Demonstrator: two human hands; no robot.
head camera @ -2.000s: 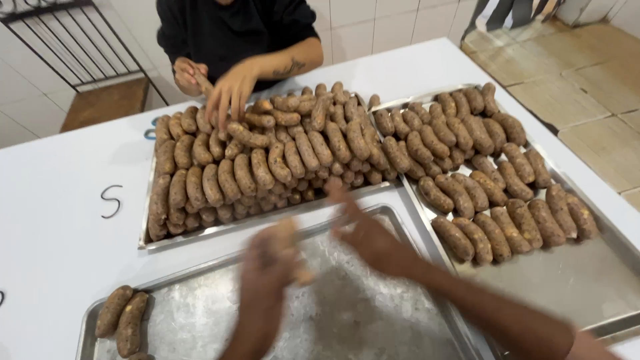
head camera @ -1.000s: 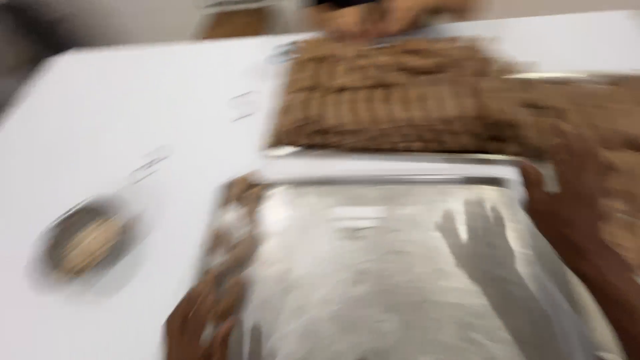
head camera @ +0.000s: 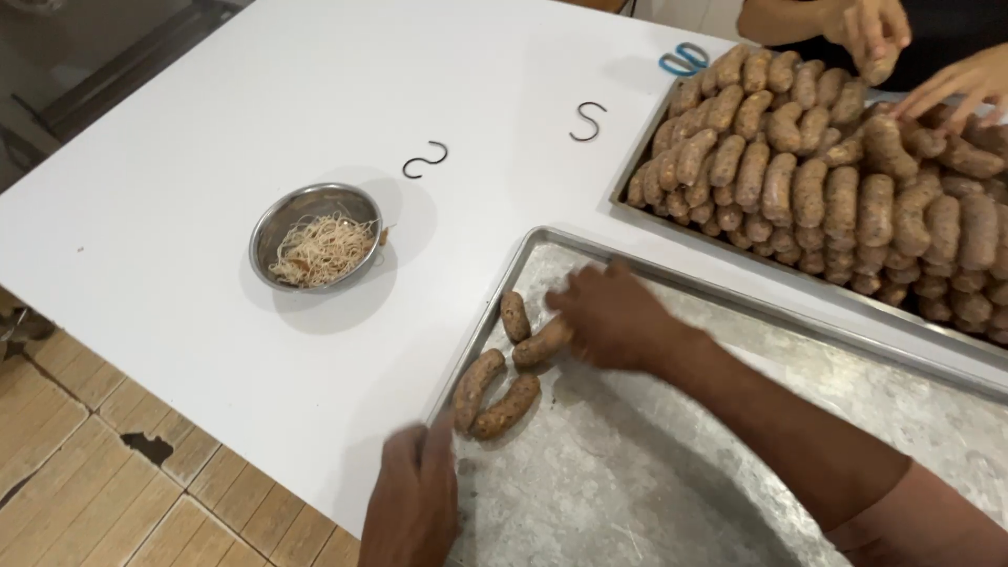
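In the head view my right hand (head camera: pixel 618 319) reaches over the far left part of a metal sheet tray (head camera: pixel 709 303), its fingers at the end of a sausage (head camera: pixel 542 343); whether they grip it is blurred. Beside it lies another sausage (head camera: pixel 516 316) near the tray's left rim. Two curved sausages (head camera: pixel 508 407) rest close together a little nearer to me. My left hand (head camera: pixel 413 488) is at the tray's left rim, low in the view; its fingertips are blurred, and its hold on the rim cannot be made out.
A second tray (head camera: pixel 787 277) heaped with sausages (head camera: pixel 843 205) stands at the back right, where a person's hands (head camera: pixel 866 31) hold one sausage. On the white table (head camera: pixel 260 102) are a steel bowl (head camera: pixel 268 216) of string, two black S-hooks (head camera: pixel 425 160) and blue-handled scissors (head camera: pixel 683 60).
The view has swung left, bringing the bowl of string into clear sight. My right hand, pointing near the heaped tray two seconds ago, is now at the sausages by the near tray's left rim.
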